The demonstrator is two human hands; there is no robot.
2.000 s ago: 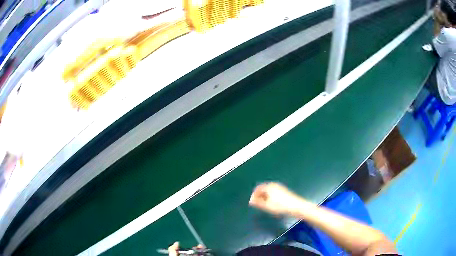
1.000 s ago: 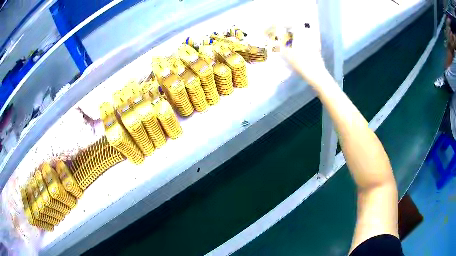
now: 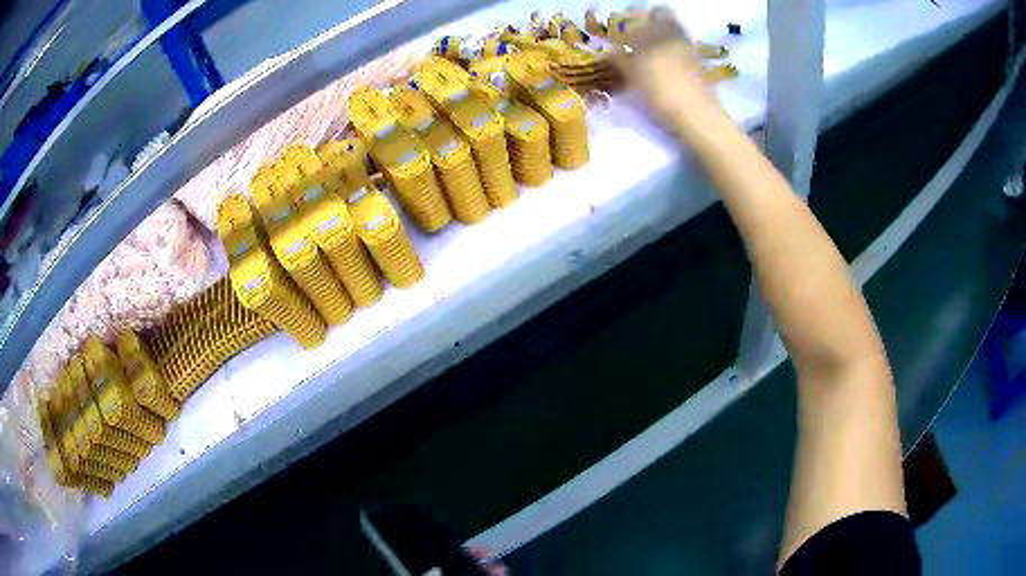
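Yellow ribbed flexible circuit stacks (image 3: 473, 135) stand in rows on the white shelf (image 3: 540, 225). Looser yellow pieces (image 3: 568, 62) lie at the far end of the rows, some with dark or blue bits. My right hand (image 3: 664, 62) reaches over the shelf and is on or just above these pieces; it is blurred, and its fingertips and any grip are hidden. My left hand (image 3: 482, 559) shows only as a few fingertips at the bottom edge, around a dark flat thing with a pale edge, apparently a mobile phone (image 3: 414, 542).
A metal upright (image 3: 793, 113) stands just right of my right forearm, joined to a rail (image 3: 630, 467) along the green bench. Pink-white wires (image 3: 146, 264) lie behind the stacks. A curved rail (image 3: 259, 79) crosses behind them. Part of a blue stool (image 3: 1005, 360) shows far right.
My right hand went from a fist over the green bench to the shelf, and is now at the loose yellow pieces. The view has swung toward the shelf. The dark flat thing shows at the bottom.
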